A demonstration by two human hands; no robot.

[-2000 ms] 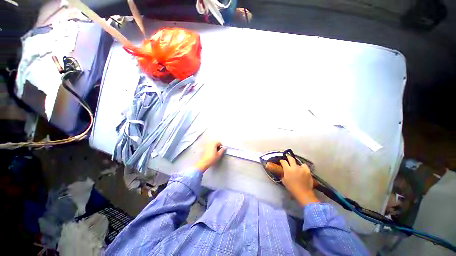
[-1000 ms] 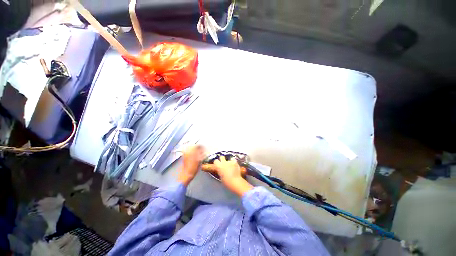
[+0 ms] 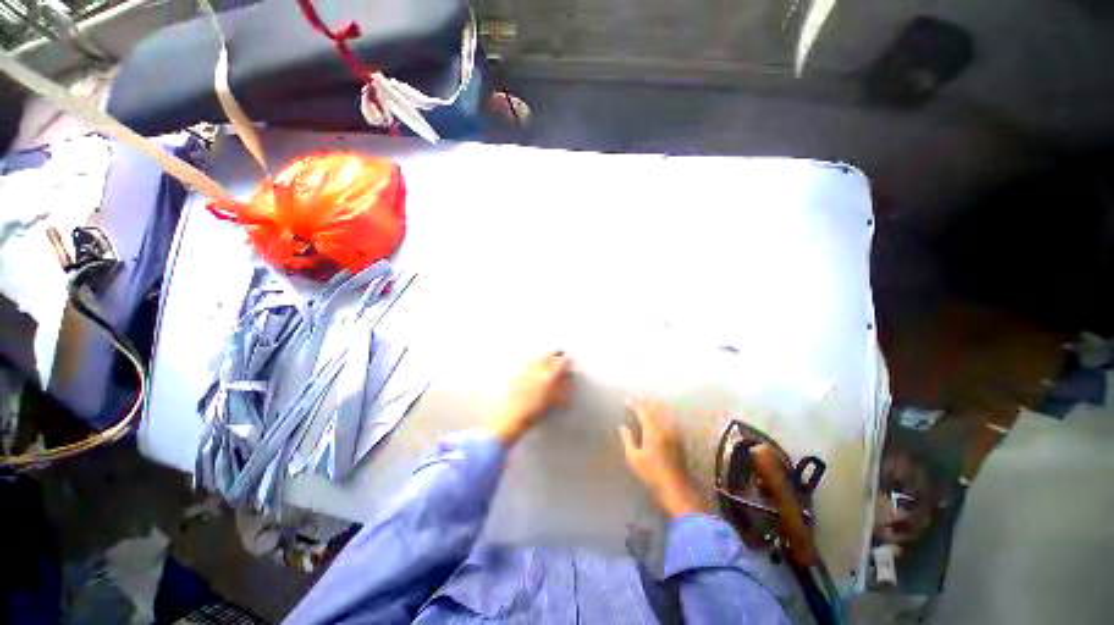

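Observation:
My left hand (image 3: 535, 393) is at the middle of the table's near side, fingertips down on the pale cover. My right hand (image 3: 656, 452) is to its right, off the iron, with a small gap between thumb and fingers. Glare and blur hide whether either hand holds a piece; no strip shows clearly between them. The iron (image 3: 772, 482) rests at the near right of the table, its brown handle free. A tangled bundle of blue-grey strips (image 3: 293, 385) lies to the left of my left hand.
The white padded table (image 3: 635, 244) has a scorched near side. An orange knotted bag (image 3: 330, 214) sits at its far left, with pale straps hanging above. A hose (image 3: 816, 586) trails from the iron towards me. Another iron (image 3: 92, 253) stands on a side table at left.
The iron has gone from beside my left hand to the near right, and my right hand has let go of it. The white piece beneath it no longer shows clearly. The view has shifted.

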